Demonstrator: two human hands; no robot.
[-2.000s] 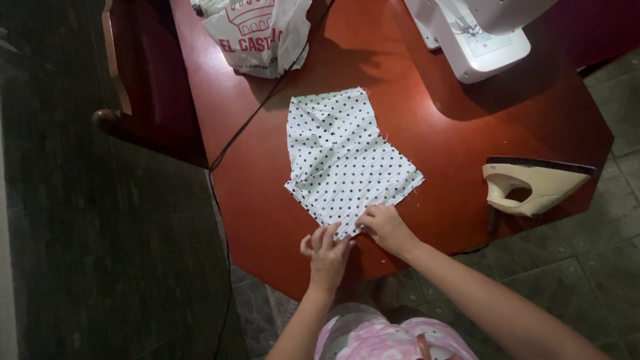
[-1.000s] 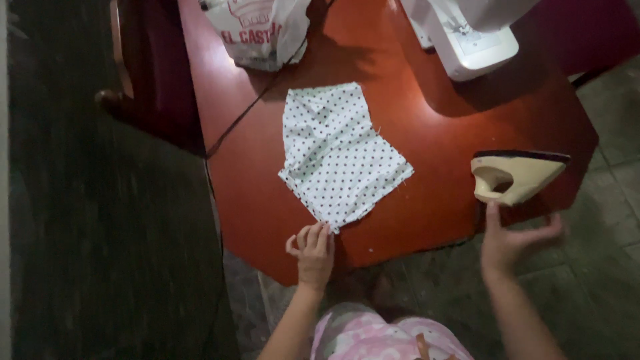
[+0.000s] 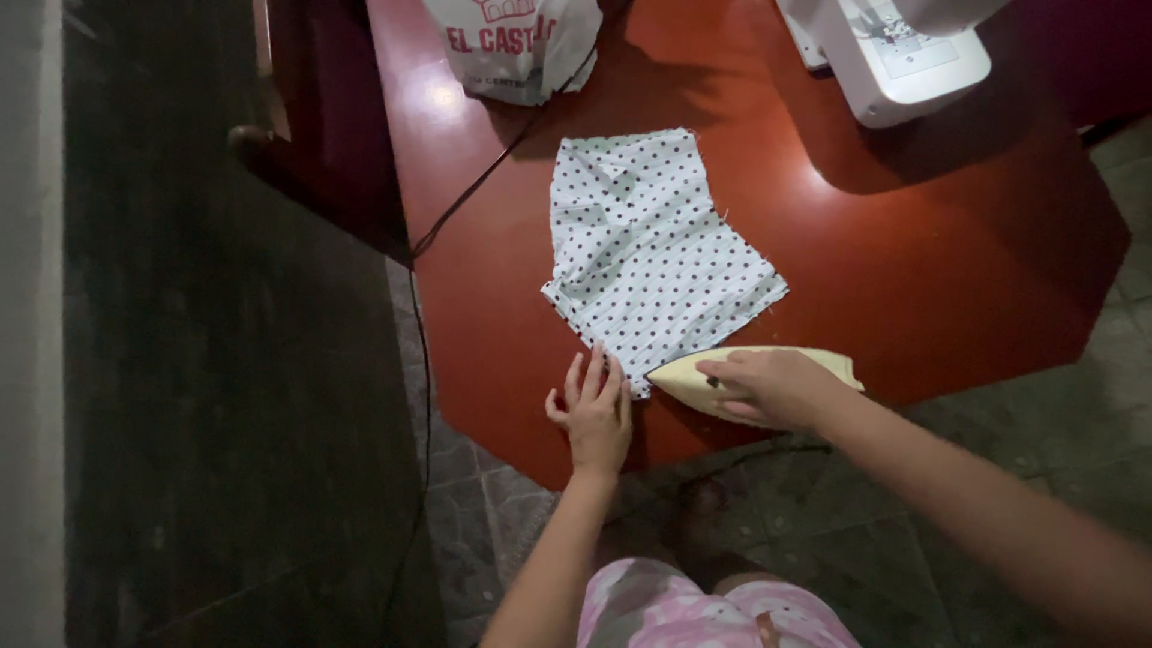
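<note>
White cloth with dark polka dots (image 3: 661, 256) lies on the red-brown table, wrinkled at its upper left, with loose threads along its right edge. My left hand (image 3: 597, 414) rests at the cloth's lower corner, fingers spread and fingertips on its edge. A cream clothes iron (image 3: 828, 362) lies flat just right of that corner, its tip pointing left at the cloth. My right hand (image 3: 765, 382) is closed around the iron's handle, which it mostly hides.
A white sewing machine (image 3: 927, 72) stands at the table's (image 3: 972, 306) upper right. At the upper left sits a printed plastic bag (image 3: 522, 45), a dark cord (image 3: 468, 193) running from it over the left edge. A chair with a wooden arm (image 3: 306, 193) is at the left.
My right hand has left the cloth and taken hold of the iron, which has moved from the table's right side to the cloth's lower corner. My left hand stays near that corner.
</note>
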